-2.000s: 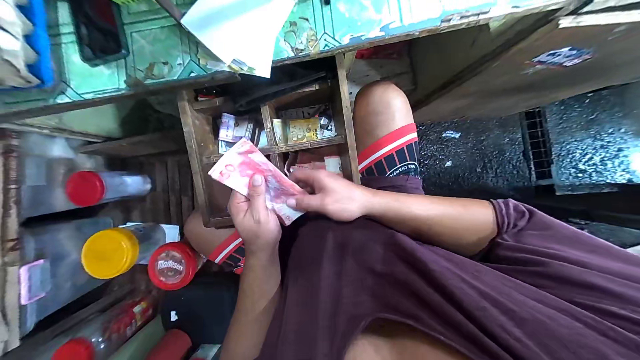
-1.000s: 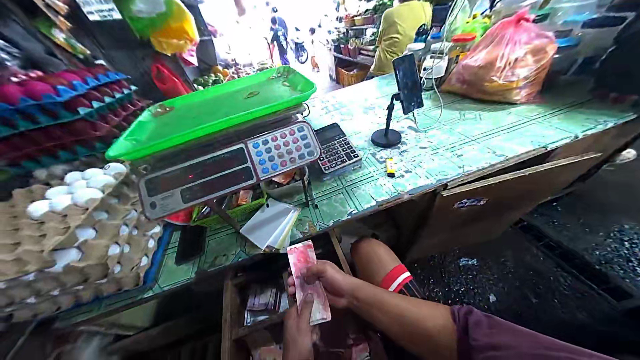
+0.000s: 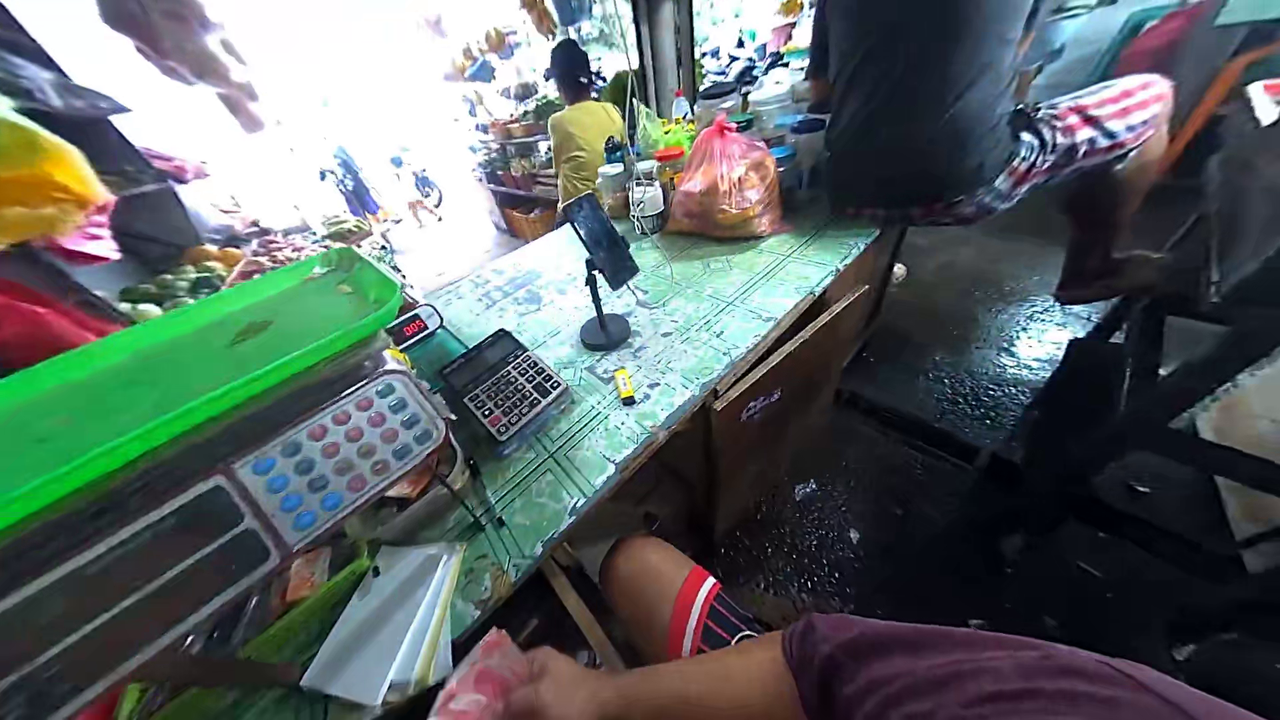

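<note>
At the bottom of the head view, a red-and-white banknote (image 3: 480,680), perhaps with others behind it, is held in my right hand (image 3: 560,688). The hand is cut off by the lower edge of the view. It is above the wooden drawer (image 3: 585,610), of which only a side strip shows, beside my knee. My left hand is out of view. White papers (image 3: 375,625) lie near the counter edge, left of the banknote.
The green-tiled counter (image 3: 680,330) bears a calculator (image 3: 503,385), a phone on a stand (image 3: 602,245), a yellow lighter (image 3: 624,387) and a pink plastic bag (image 3: 728,185). A scale with a green tray (image 3: 200,370) stands left. One person (image 3: 925,110) sits on the counter; another (image 3: 580,130) is farther off.
The view has swung up and right from the drawer to the counter and the street. My left hand, seen earlier at the banknotes, has left the view. A person in dark clothing now shows at the right.
</note>
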